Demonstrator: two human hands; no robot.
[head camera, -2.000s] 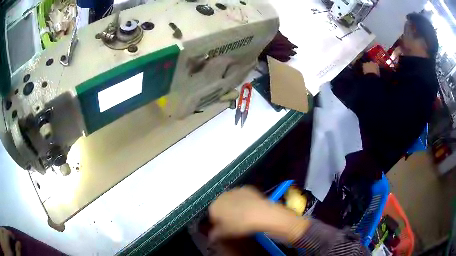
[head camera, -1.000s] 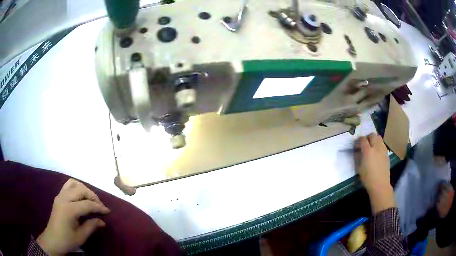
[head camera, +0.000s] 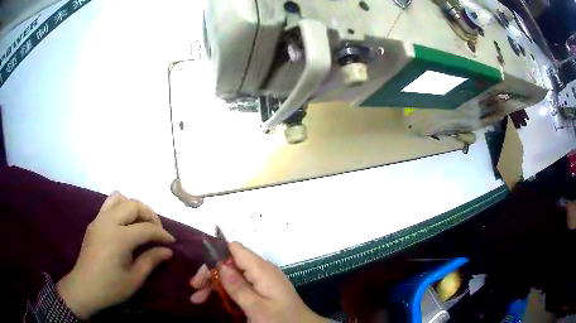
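Note:
My right hand (head camera: 262, 287) holds the orange-red thread snips (head camera: 222, 284) at the lower middle, with their two dark blades pointing up and slightly left. My left hand (head camera: 117, 255) rests on the dark maroon fabric (head camera: 47, 214) at the lower left, thumb and fingertips close together near its edge. Whether the left fingertips pinch cloth or thread is too unclear to tell. The snips' blades are just right of the left fingertips, over the fabric by the table edge.
The cream sewing machine (head camera: 379, 57) with a lit display (head camera: 434, 82) stands across the white table (head camera: 95, 113). Brown cardboard (head camera: 510, 154) lies at the right by the green ruler strip (head camera: 391, 240). A blue basket (head camera: 420, 290) with a yellow item (head camera: 449, 286) is below the table.
My right hand has moved from beside the blue basket to the table by the machine's pillar, taken the snips there, and come left to the fabric. My left hand has come into view on the fabric.

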